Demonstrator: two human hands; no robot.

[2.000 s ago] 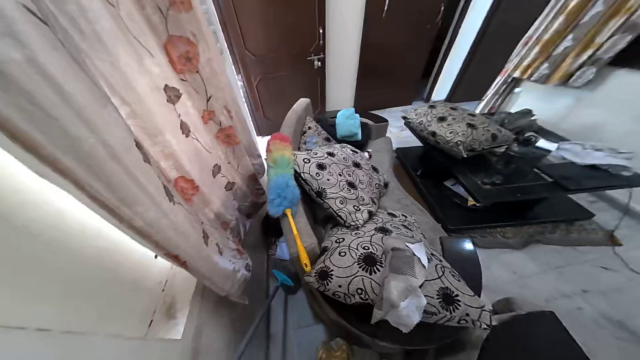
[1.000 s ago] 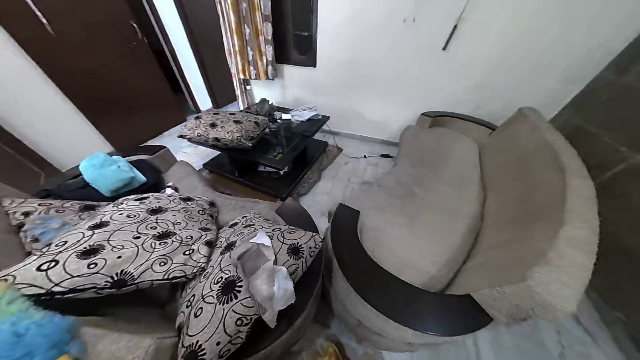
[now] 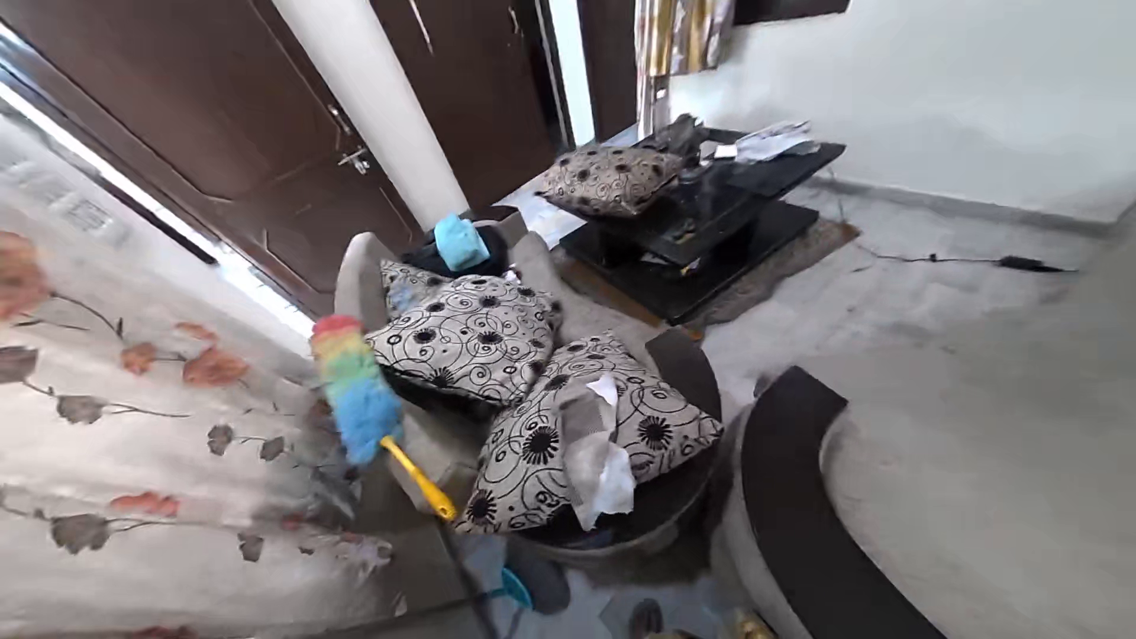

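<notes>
Neither my left hand nor my right hand is in the head view. A rainbow feather duster (image 3: 359,395) with a yellow handle leans along the sofa's left side, beside the curtain. Patterned cushions (image 3: 470,333) lie on the grey sofa, and a crumpled cloth or paper (image 3: 593,448) rests on the nearest cushion (image 3: 652,430). A folded light-blue cloth (image 3: 461,242) sits on a dark item at the sofa's far end.
A floral curtain (image 3: 160,435) hangs at left. Beyond the sofa stands a black table (image 3: 754,191) bearing a cushion (image 3: 608,180) and papers (image 3: 775,142). Another sofa (image 3: 994,479) with a dark armrest is at right. A cable (image 3: 932,258) and a teal tool head (image 3: 516,588) lie on the floor.
The view has swung right, then partly back left. Nothing among the cushions, cloths or duster has plainly moved.
</notes>
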